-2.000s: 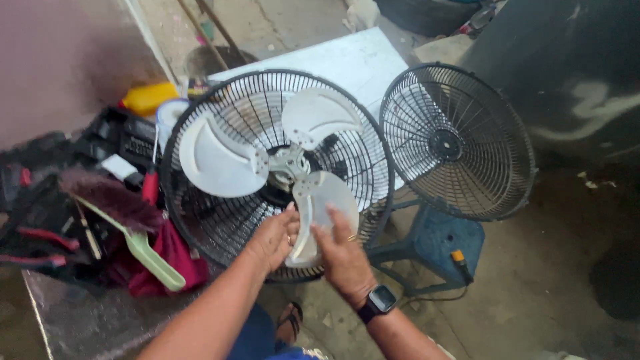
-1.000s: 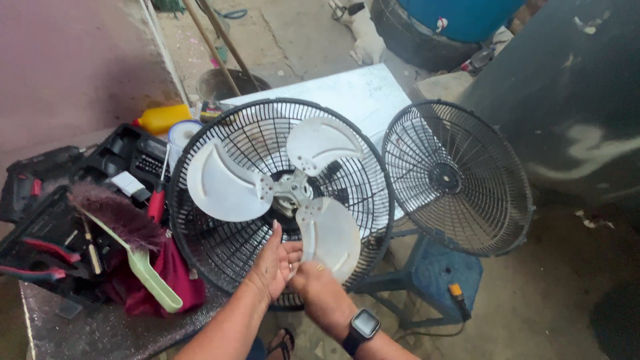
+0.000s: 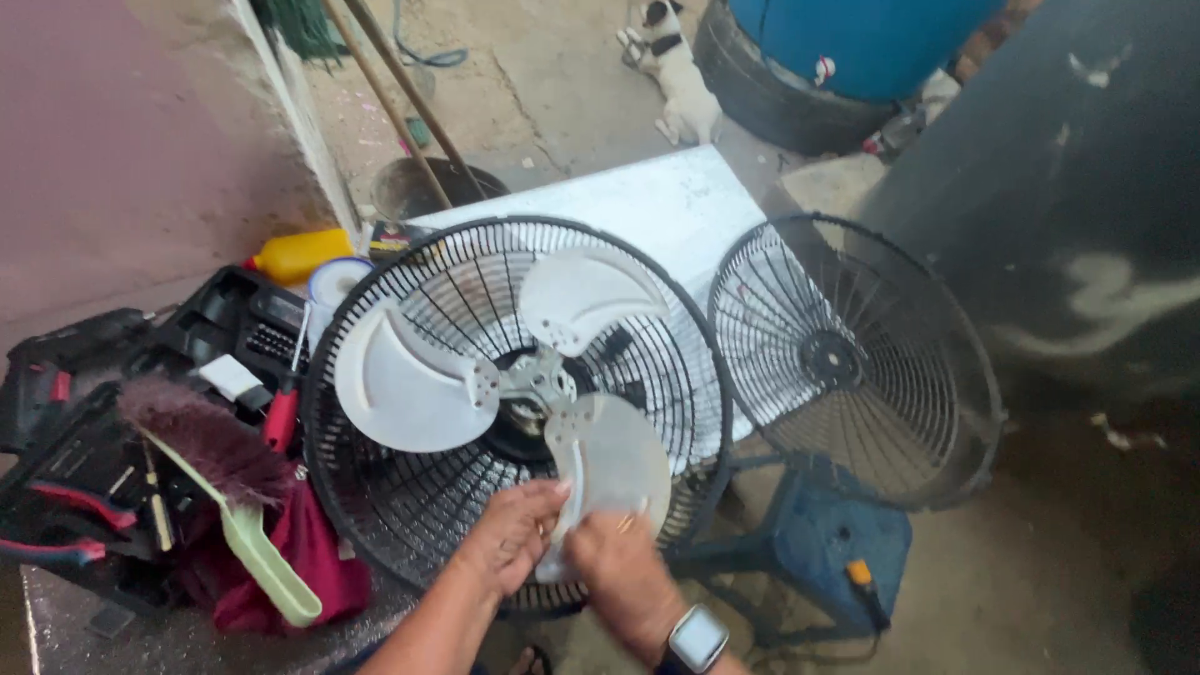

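A fan with three pale metal blades on a central hub (image 3: 536, 386) lies face up inside its black wire rear guard (image 3: 412, 525). My left hand (image 3: 514, 530) is at the inner edge of the lower right blade (image 3: 619, 459), its fingertips against the metal. My right hand (image 3: 623, 572), slightly blurred, lies over the outer end of the same blade with its fingers curled; whether it grips the blade cannot be told. A smartwatch (image 3: 698, 639) is on the right wrist. The black front guard (image 3: 853, 366) leans to the right of the fan.
Left are a green-handled brush (image 3: 267, 562), a red screwdriver (image 3: 281, 417), pliers (image 3: 84, 502), an open tool case (image 3: 216, 309), maroon cloth (image 3: 347, 581) and a yellow bottle (image 3: 305, 255). A blue stool (image 3: 825, 544) stands right, a white board (image 3: 656, 202) behind. A dog (image 3: 684, 84) lies beyond.
My right hand, earlier spread over the lower right blade, has closed its fingers near the blade's outer end. My left hand stays by the same blade.
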